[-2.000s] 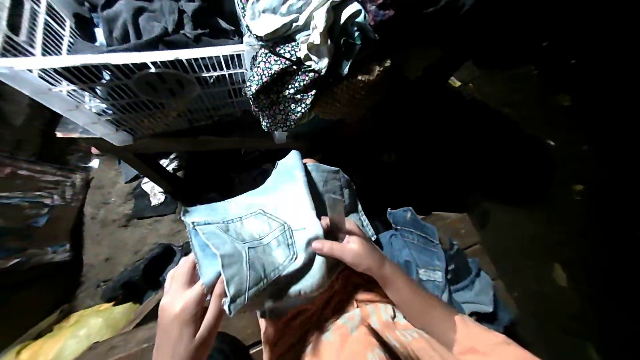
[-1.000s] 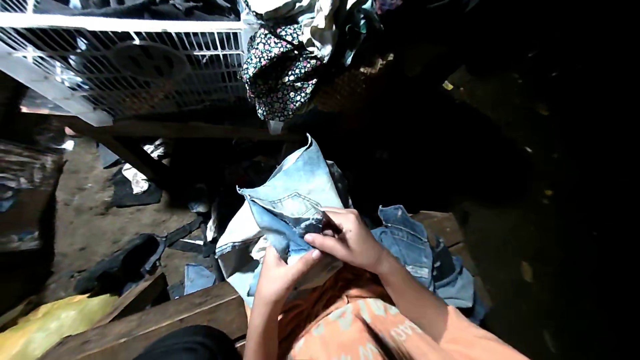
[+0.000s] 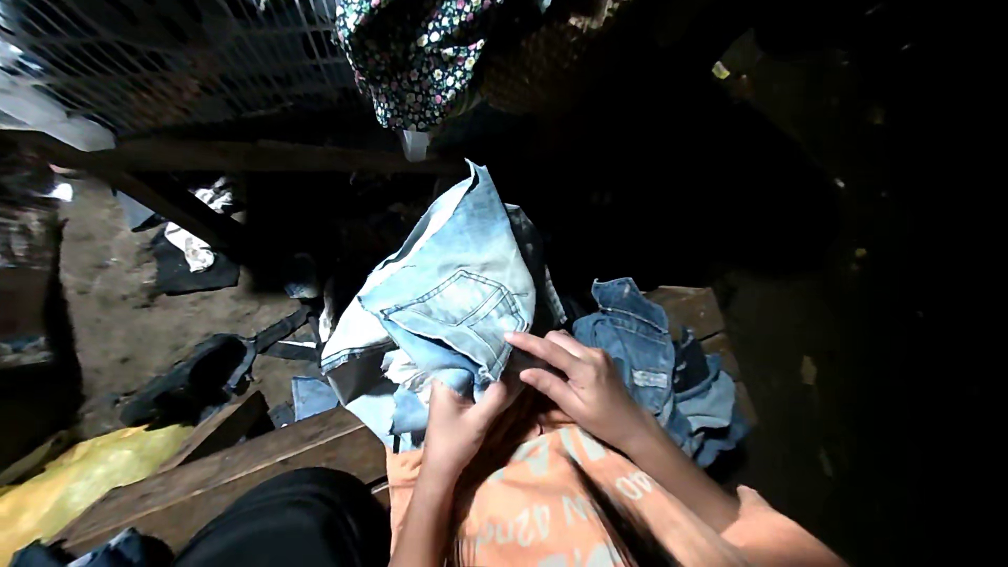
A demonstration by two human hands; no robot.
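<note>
A light-blue denim piece with a stitched pocket [image 3: 465,303] lies spread over other pale denim cloth in front of my lap. Its lower edge is pinched in my left hand [image 3: 463,417], between thumb and fingers. My right hand [image 3: 579,386] rests at the pocket's right corner with its fingers apart; the index fingertip meets the cloth, and no grip shows. Right of that hand is a heap of darker blue denim [image 3: 638,354] on a wooden surface.
A white plastic crate [image 3: 236,63] stands at the upper left, beside a hanging floral cloth [image 3: 425,63]. A wooden beam [image 3: 236,472] and a yellow sack [image 3: 94,480] are lower left. Dark straps [image 3: 205,378] lie on the ground. The right side is very dark.
The denim piece, bunched between both hands a second ago, is now spread more open with its pocket showing. My right hand's fingers have opened at its edge.
</note>
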